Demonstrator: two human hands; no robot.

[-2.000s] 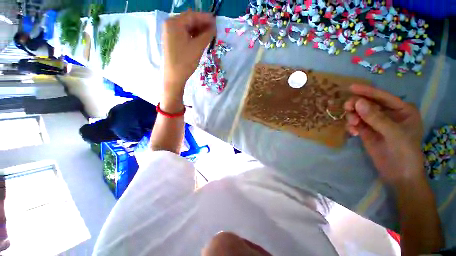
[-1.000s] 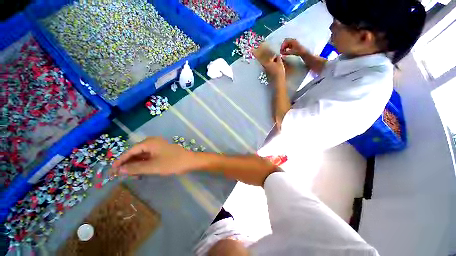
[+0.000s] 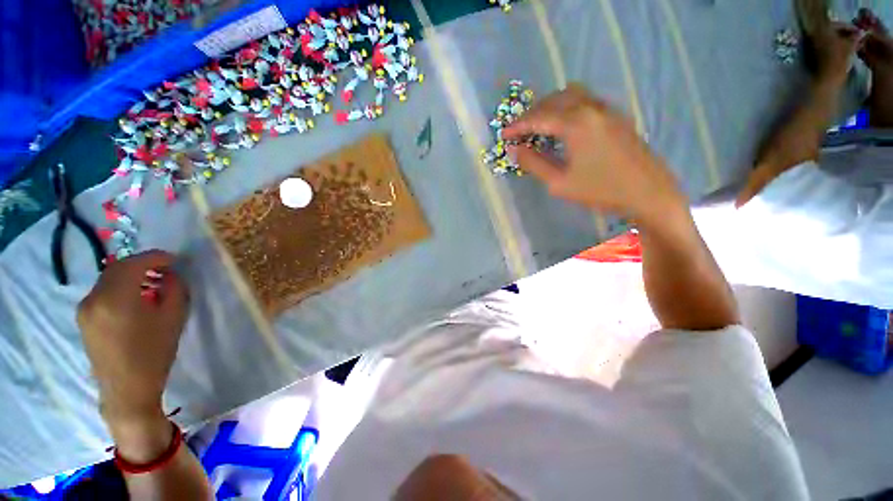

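Note:
My left hand, with a red band on its wrist, is at the left, closed around a small red-and-pale part. My right hand is over the small pile of yellow-and-pale parts right of the board, fingertips at the pile; whether it grips a part is hidden. The brown cardboard mat lies between the hands, covered with dark spots. A white disc and a thin pale hook-shaped strand lie on it.
A long heap of joined pieces lies beyond the mat. Black pliers lie at the left. A blue crate stands at the far left. Another person's arm is at the right. A blue stool is below the bench.
The view has swung back over the mat. My right hand has moved from near the joined pieces to the yellow-and-pale pile. My left hand is in view again, lower beside the pliers.

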